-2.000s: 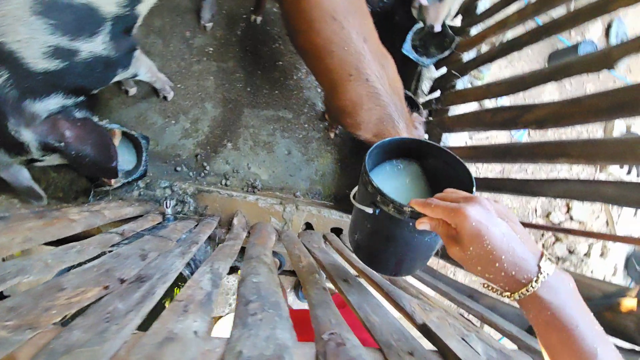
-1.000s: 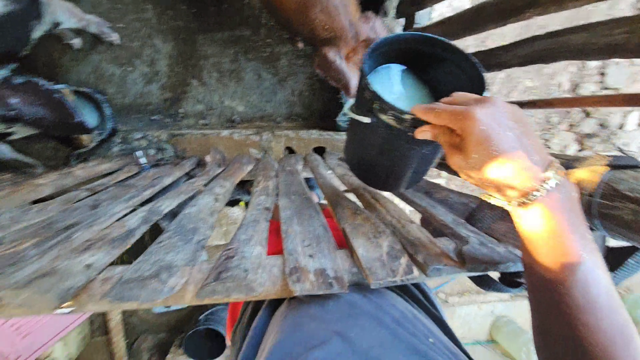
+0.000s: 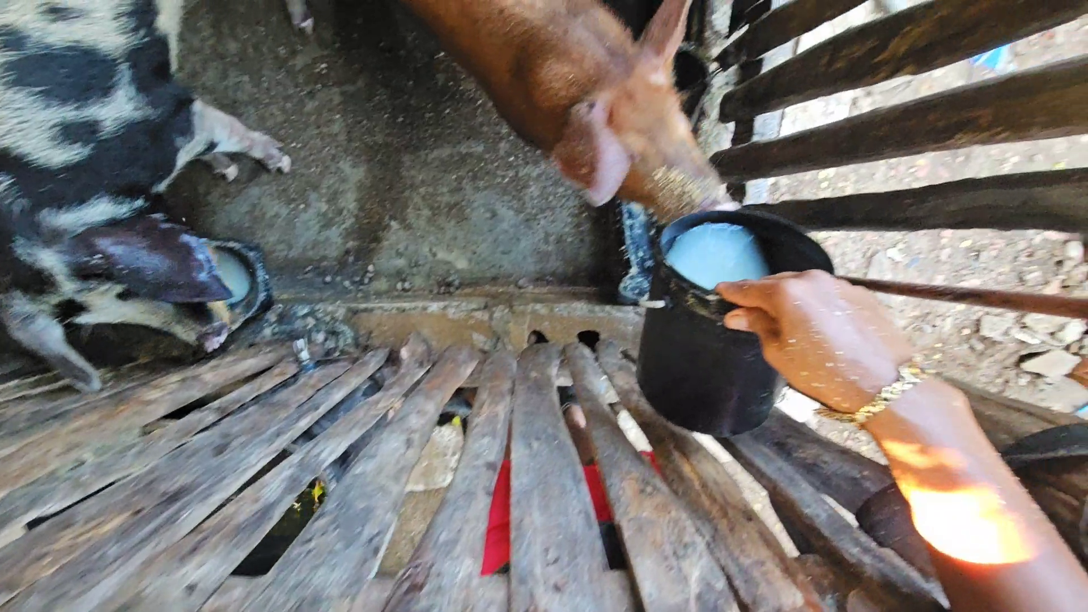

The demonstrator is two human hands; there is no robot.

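Note:
My right hand (image 3: 812, 336), speckled with pale bits and with a gold-coloured bracelet at the wrist, grips the rim of a black plastic bucket (image 3: 701, 365). The bucket is tilted and holds a whitish liquid (image 3: 716, 255). A reddish-brown pig (image 3: 595, 93) has its snout, dusted with pale feed, just behind the bucket's far rim; I cannot tell whether they touch. Part of a dark trough (image 3: 634, 246) shows below that snout. At left a black-and-white pig (image 3: 93, 170) has its head over a round trough (image 3: 257, 276) of whitish liquid. My left hand is not in view.
A fence of weathered wooden slats (image 3: 552, 476) lies between me and the pen's wet concrete floor (image 3: 408, 170). More wooden rails (image 3: 918, 127) bound the right side, with stony ground (image 3: 1045, 357) beyond. Red material (image 3: 500, 518) shows through the slat gaps.
The bucket, held by my right hand throughout, leans toward the pen. The brown pig's head, mostly hidden or cut off one second ago, now shows beside the far rim. The view has shifted.

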